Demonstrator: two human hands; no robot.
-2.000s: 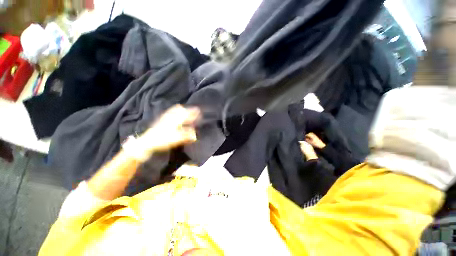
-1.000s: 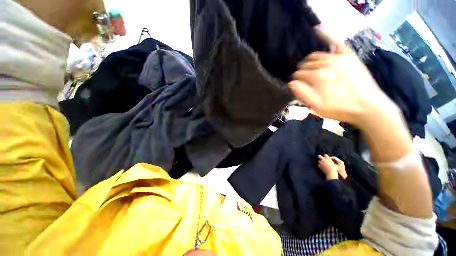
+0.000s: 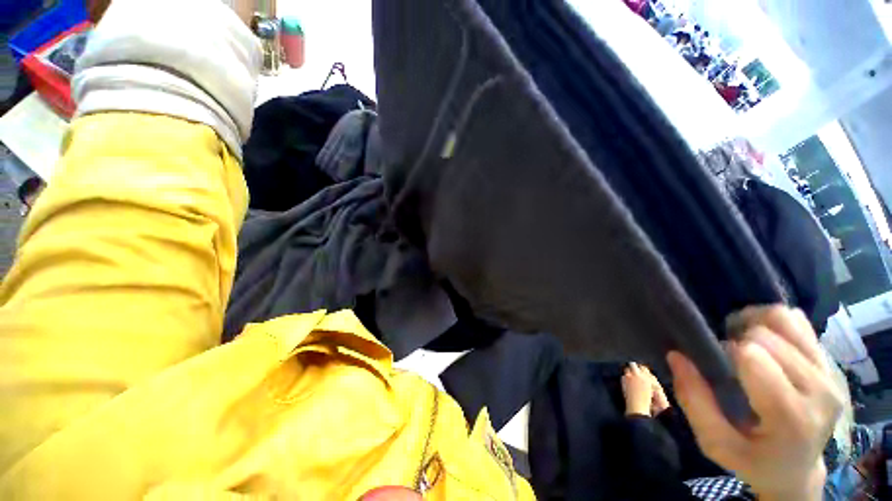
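A charcoal garment hangs spread across the upper middle, its doubled edge running from the top down to the right. My right hand, at the lower right, grips the lower end of that edge between thumb and fingers. A thin grey cord or raised line with a small pale tip shows on the cloth. The garment's far end runs out of the top of the picture. My left sleeve and pale cuff reach up at the left; my left hand is cut off by the top edge.
Grey cloth and a black heap lie behind on the left. Another person's hands rest on black cloth at the lower right. A red tray is at the upper left, a dark pile at the right.
My right hand has moved down and right with the garment's edge, stretching it diagonally. My left cuff has shifted right in the picture, and the red tray has come into view.
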